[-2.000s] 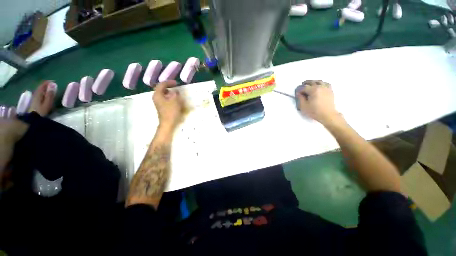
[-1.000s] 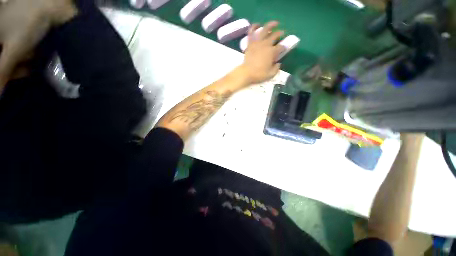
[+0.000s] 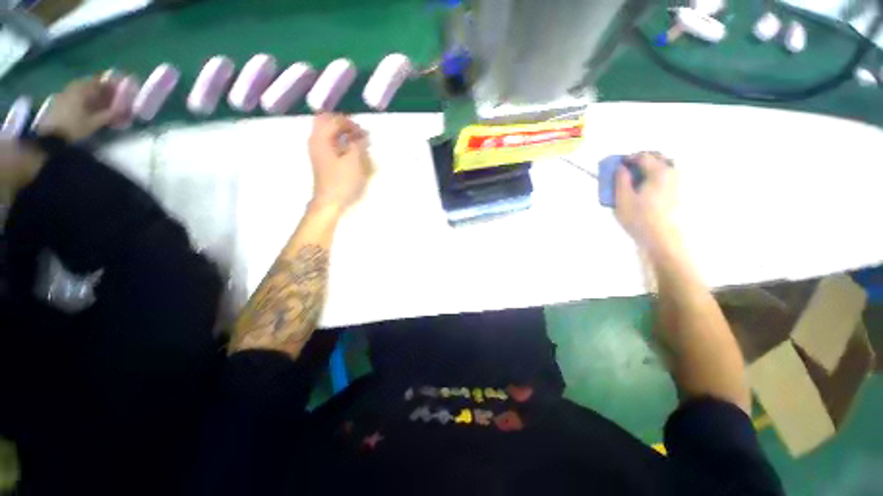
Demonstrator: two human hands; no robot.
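The grey pneumatic press (image 3: 532,58) stands over the white bench, with a yellow and red warning label (image 3: 520,141) on its front. Its dark fixture (image 3: 487,192) lies under the head; whether it holds a housing cannot be told. My right hand (image 3: 647,186) is on the blue-grey control box (image 3: 610,180), right of the press. My left hand (image 3: 339,160) is left of the press near the bench's back edge, fingers curled, with no housing visible in it. Several pale pink housings (image 3: 332,85) stand in a row on the green belt beyond it.
A neighbouring worker in black sits at left, a hand (image 3: 82,108) at the housings. The green conveyor belt (image 3: 416,97) runs behind the bench. A black hose (image 3: 716,92) curves at back right. An open carton (image 3: 794,373) is on the floor at right.
The view has swung back from the tilted view of one second ago. My left hand has drawn back from the housings on the belt to the bench. My right hand is now visible on the control box.
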